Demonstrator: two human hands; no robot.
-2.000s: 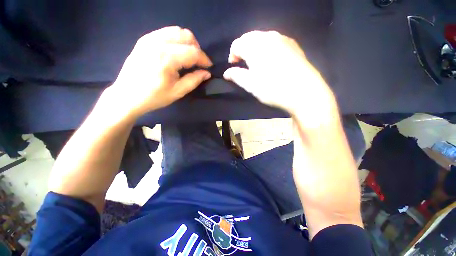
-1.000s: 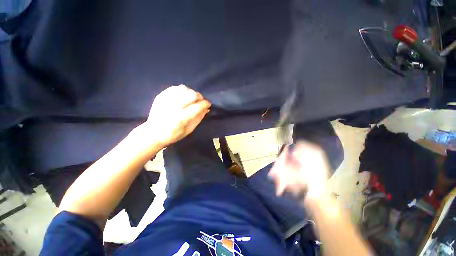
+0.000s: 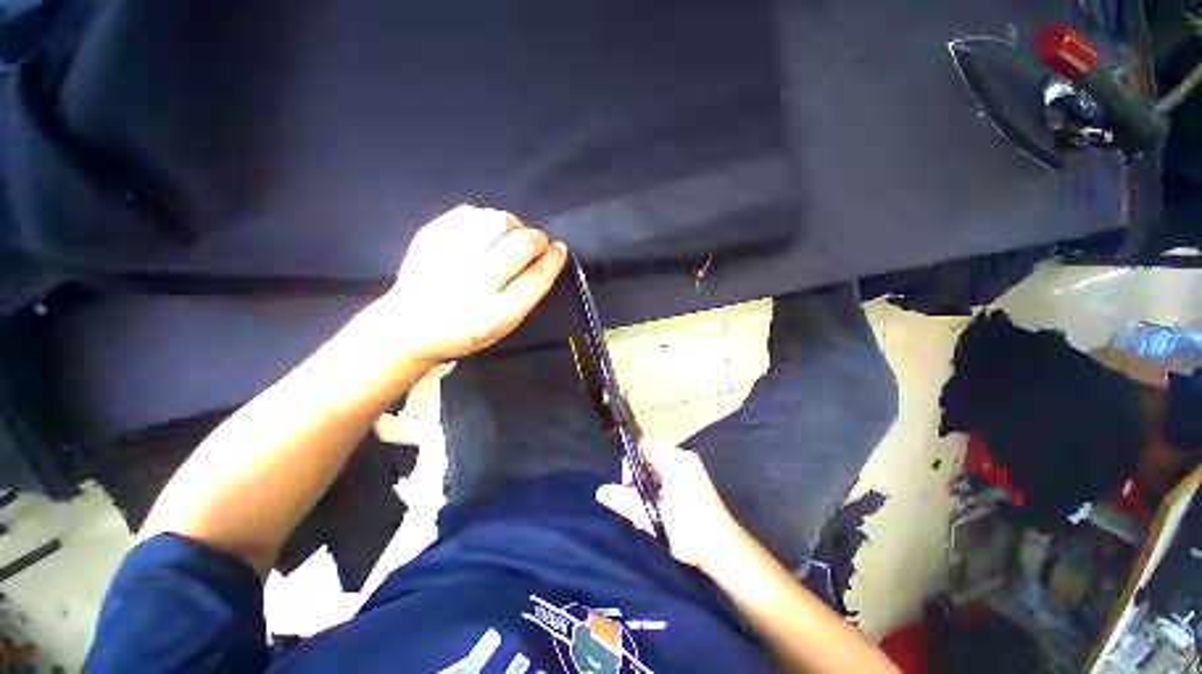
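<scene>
A dark garment piece (image 3: 396, 119) lies over the dark-covered table, its edge along the table's front. My left hand (image 3: 475, 283) pinches the cloth edge between thumb and fingers. My right hand (image 3: 672, 498) holds the tailor's shears (image 3: 609, 395) by the handles, low in front of my body. The long narrow blades point up and away, their tips at the cloth edge just right of my left fingertips. A slightly lighter band (image 3: 686, 204) shows on the cloth to the right of my left hand.
A steam iron with a red part (image 3: 1068, 53) stands at the table's upper right, its cord at the right edge. Tiny orange-red threads (image 3: 703, 270) lie near the front edge. Dark offcuts (image 3: 1041, 395) hang or lie below right, over a pale floor (image 3: 910, 461).
My right hand has left the cloth, swung down and right, and now holds the shears at the edge. My left hand has moved lower and still grips the cloth, which lies spread out flatter.
</scene>
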